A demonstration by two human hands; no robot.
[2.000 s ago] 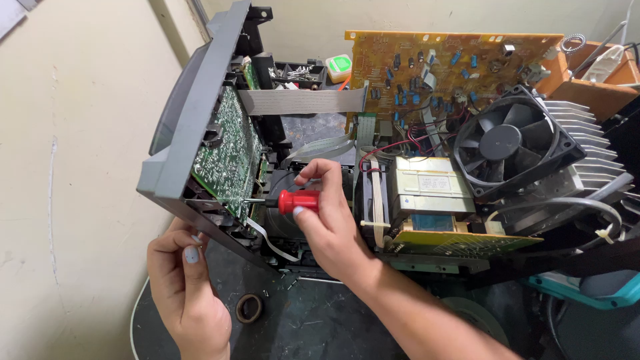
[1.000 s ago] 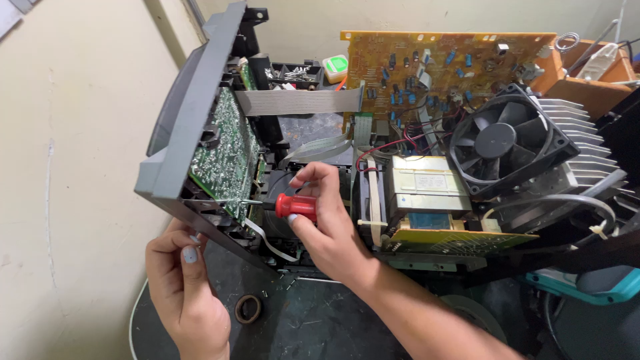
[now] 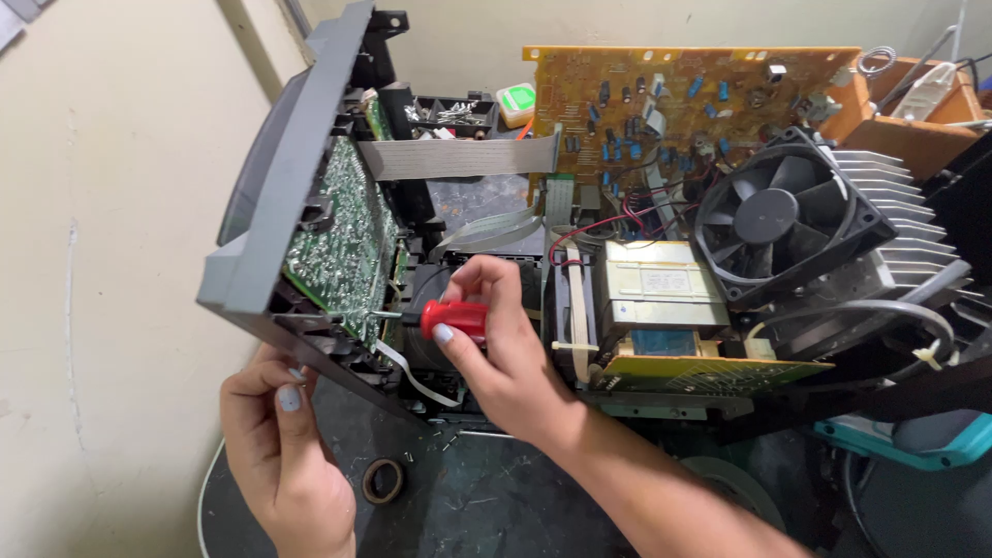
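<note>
My right hand (image 3: 504, 349) grips the red handle of a screwdriver (image 3: 453, 321), its shaft pointing left with the tip at the lower edge of a green circuit board (image 3: 341, 240). That board stands inside the grey and black front panel (image 3: 287, 186) of an opened audio unit. Below the panel's lower edge is my left hand (image 3: 287, 449), thumb and fingertips close together; whether something small is between them cannot be told. A wide ribbon cable (image 3: 465, 159) links the green board to an upright tan circuit board (image 3: 589, 93). A narrow white flat cable (image 3: 415, 380) hangs below the screwdriver.
Right of my right hand are a transformer (image 3: 659, 283), a black cooling fan (image 3: 767, 217) and a finned metal heatsink (image 3: 891, 186). A parts tray (image 3: 488, 116) with screws lies behind. A brown ring (image 3: 383, 480) and loose screws (image 3: 449, 443) rest on the dark table. A wall rises at left.
</note>
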